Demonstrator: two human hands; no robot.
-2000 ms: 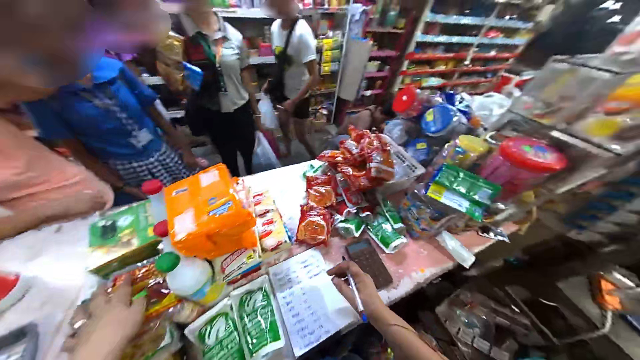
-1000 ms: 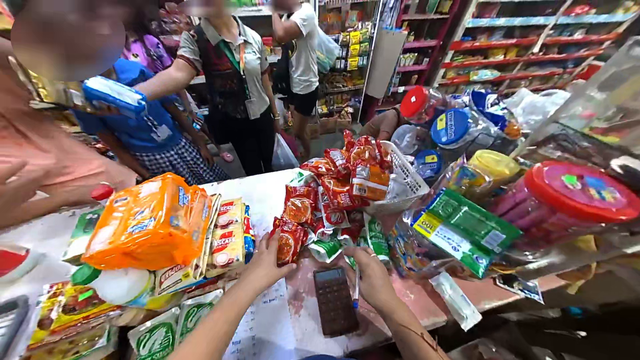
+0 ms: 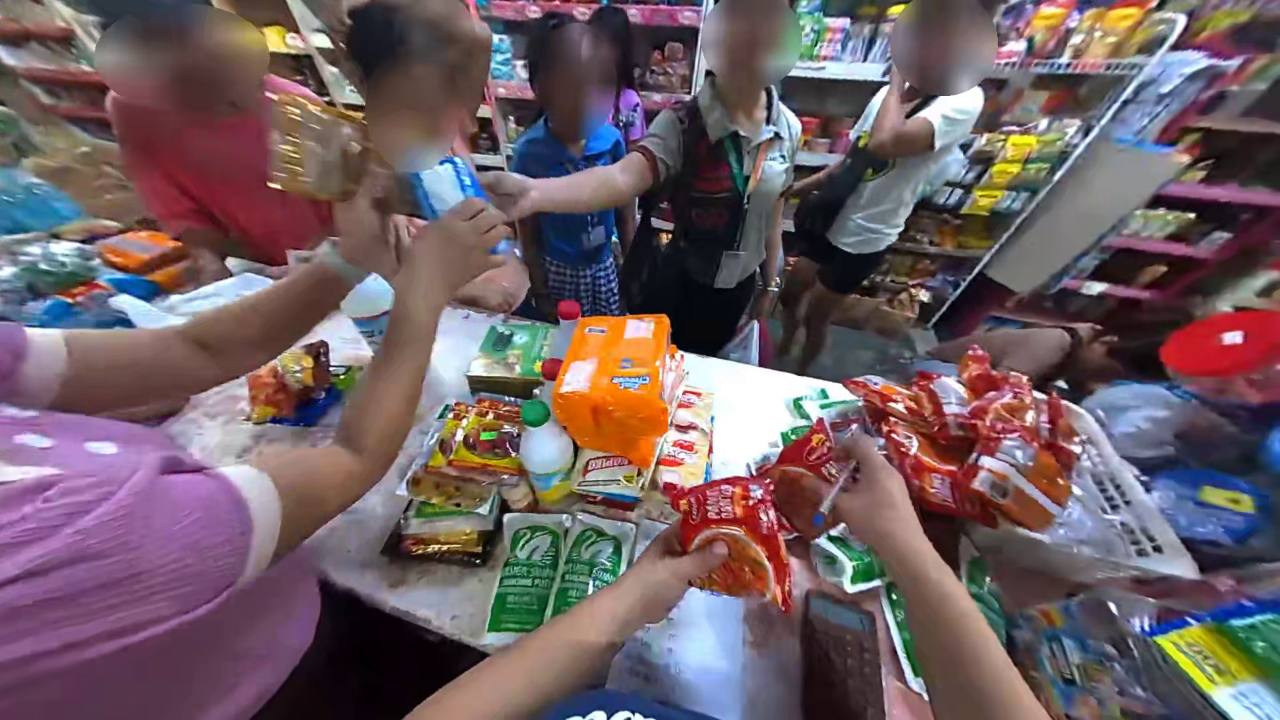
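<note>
My left hand point(image 3: 668, 570) grips a red snack packet point(image 3: 735, 540) at its lower left edge. Close beside it, my right hand point(image 3: 868, 500) holds a pen point(image 3: 832, 492) and is on another red packet point(image 3: 805, 470). Below them a dark calculator point(image 3: 842, 650) lies on the counter, next to a handwritten paper point(image 3: 690, 655) that my left forearm partly covers. More red packets point(image 3: 960, 440) are heaped in a white plastic basket point(image 3: 1125, 500) at the right. Green and white pouches point(image 3: 560, 570) lie left of my left hand.
An orange multipack point(image 3: 613, 385), a white bottle with a green cap point(image 3: 546, 455) and coffee packets point(image 3: 687, 435) stand on the counter point(image 3: 450, 345). At the left a person in a purple top reaches across, holding a blue and white pack point(image 3: 445, 188). Several people stand beyond. Plastic jars point(image 3: 1225, 360) are at the right.
Two seconds ago my right hand held the pen over the paper; now both hands are at red packets, with one lifted in my left. The view has swung left, showing the person in purple.
</note>
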